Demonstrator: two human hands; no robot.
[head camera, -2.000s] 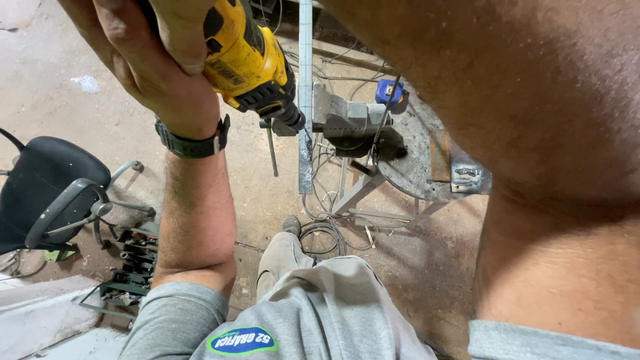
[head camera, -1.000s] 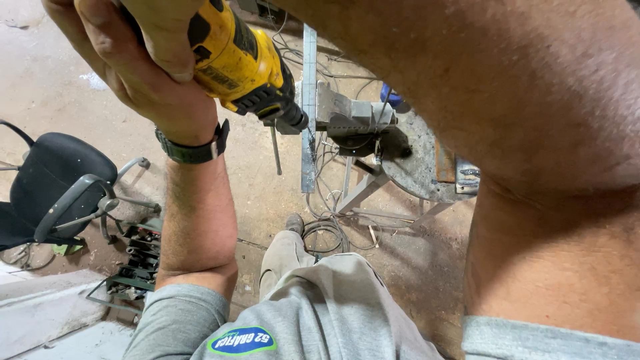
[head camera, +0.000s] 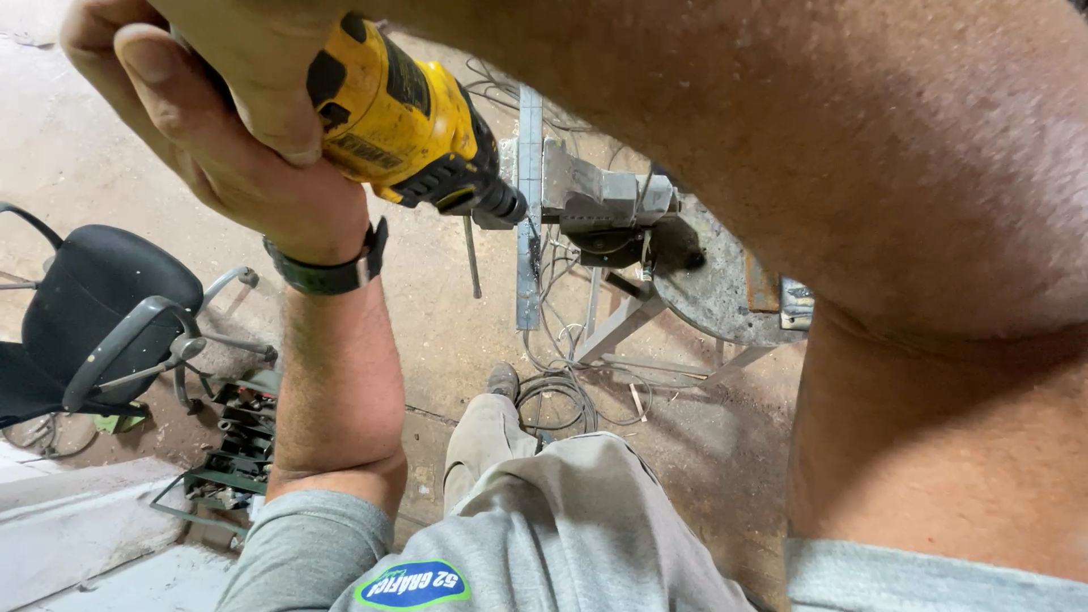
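A yellow and black power drill (head camera: 408, 119) points down to the right, held in both hands. My left hand (head camera: 246, 161), with a watch at the wrist, wraps the drill's rear end. From the top edge my right hand (head camera: 263, 59) reaches onto the same end; part of it is cut off, and its forearm crosses the upper right. The drill's black chuck (head camera: 508, 204) is close to a long flat metal bar (head camera: 529, 289) marked with lines. A thin bit seems to meet the bar's face; exact contact is hard to tell. A bench vise (head camera: 595, 191) clamps the bar upright in view.
The vise stands on a round metal table (head camera: 714, 280) with angled legs, with metal pieces (head camera: 796, 303) at its edge. Cables (head camera: 557, 399) lie coiled on the floor by my foot (head camera: 503, 380). At left are a black office chair (head camera: 110, 289) and an open toolbox (head camera: 229, 459).
The drill stays at the bar with both hands on it. The blue object seen on the round table earlier is now hidden behind my right arm.
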